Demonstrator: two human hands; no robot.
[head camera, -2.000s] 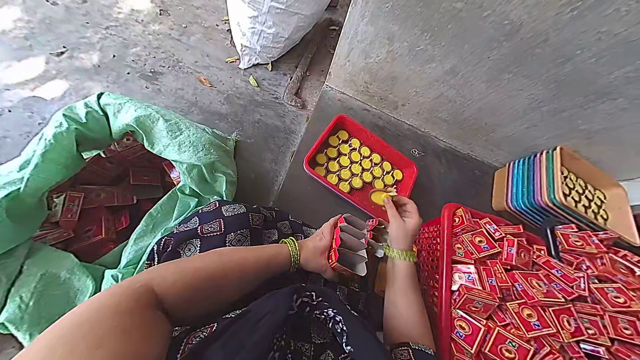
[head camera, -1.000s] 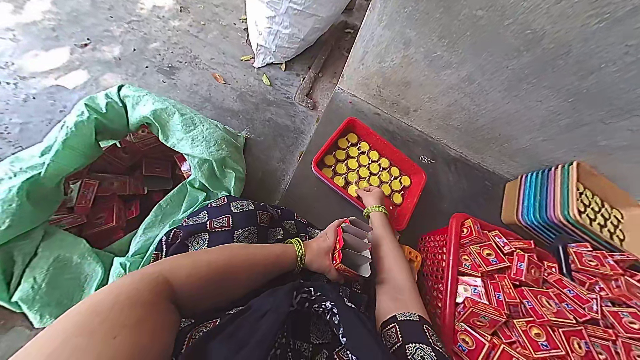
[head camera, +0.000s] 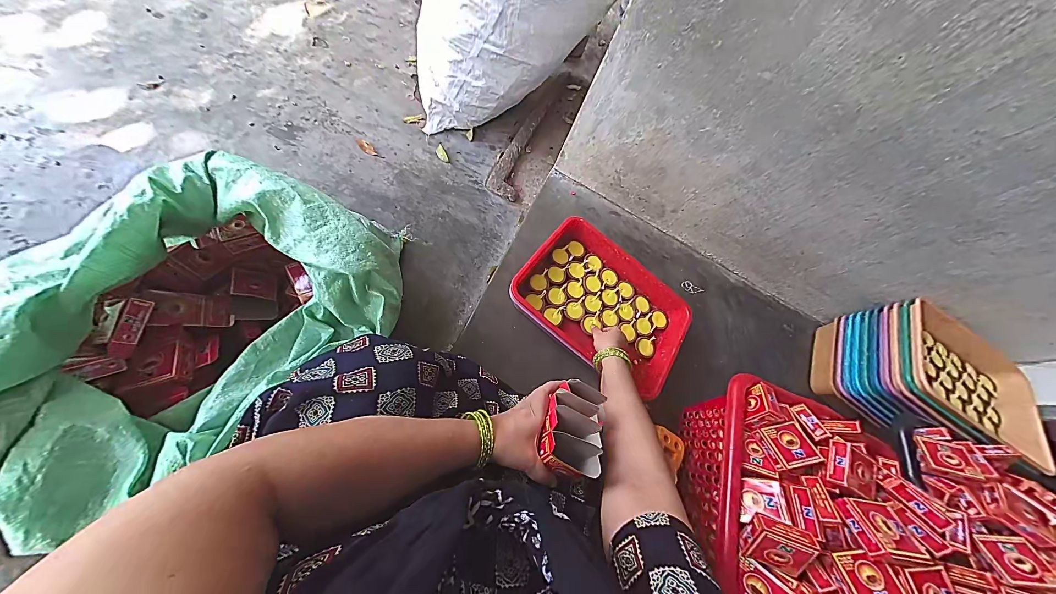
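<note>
Several small red cardboard boxes (head camera: 571, 433) with open grey flaps are held side by side in my left hand (head camera: 526, 433), above my lap. My right hand (head camera: 609, 338) reaches into the red plastic tray (head camera: 670, 363), its fingers down among rows of small round yellow-topped pieces (head camera: 592, 284). Whether those fingers grip one cannot be told. The tray rests on the dark floor ledge, forward of my knees.
At left, a green woven sack (head camera: 346, 247) holds many red boxes (head camera: 165, 359). A red plastic basket (head camera: 734, 462) full of red boxes stands at right, beside stacked coloured trays (head camera: 874, 359). A white sack (head camera: 495, 62) and a concrete wall (head camera: 808, 140) lie ahead.
Two seconds ago my right hand was beside the boxes with a yellow piece; it then moved to the tray and is still there. My left hand has kept its hold on the boxes.
</note>
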